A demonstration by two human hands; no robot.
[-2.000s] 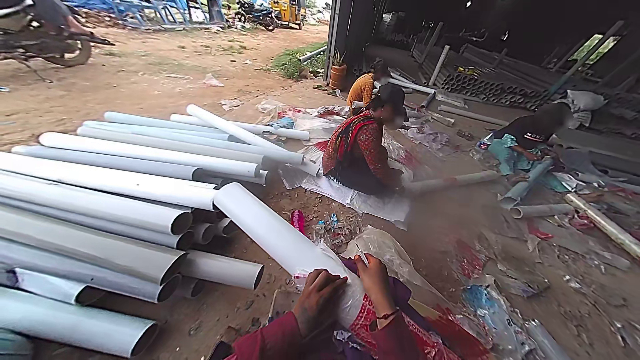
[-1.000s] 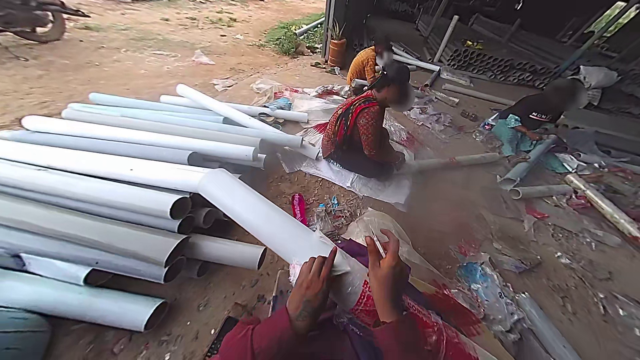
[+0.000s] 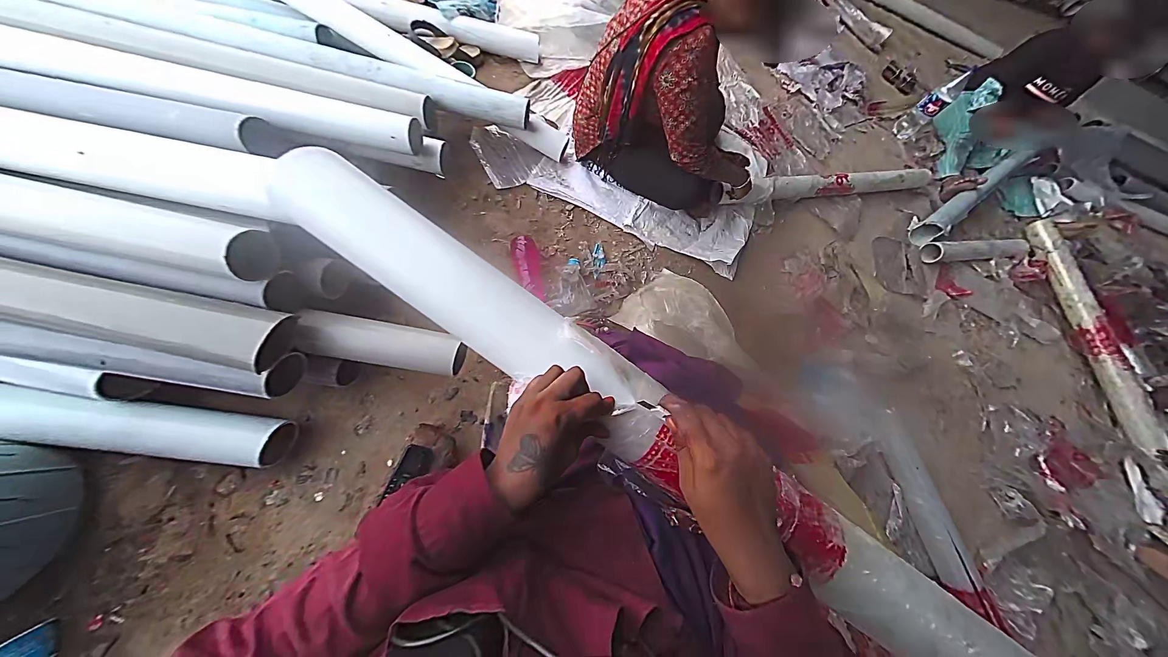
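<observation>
A long white plastic pipe (image 3: 438,274) slants from the stack at the upper left down across my lap to the lower right. Clear plastic film (image 3: 631,429) with red printing is wrapped around its middle. My left hand (image 3: 552,433) lies on the pipe's near side, its fingers bent at the film's edge. My right hand (image 3: 721,484) pinches the film at the far side of the pipe; a small dark piece shows by its fingertips, too small to name. Whether the left fingers grip the film I cannot tell.
More pipes (image 3: 182,319) are stacked at the left. A person (image 3: 652,109) sits on a plastic sheet (image 3: 630,205) ahead, holding a pipe (image 3: 849,184); another person (image 3: 1040,91) is at the upper right. Torn plastic film (image 3: 1068,456) litters the ground at right. A phone (image 3: 408,470) lies near my left sleeve.
My right hand was raised above the pipe one second ago and is now down on the film. The view has tipped downward.
</observation>
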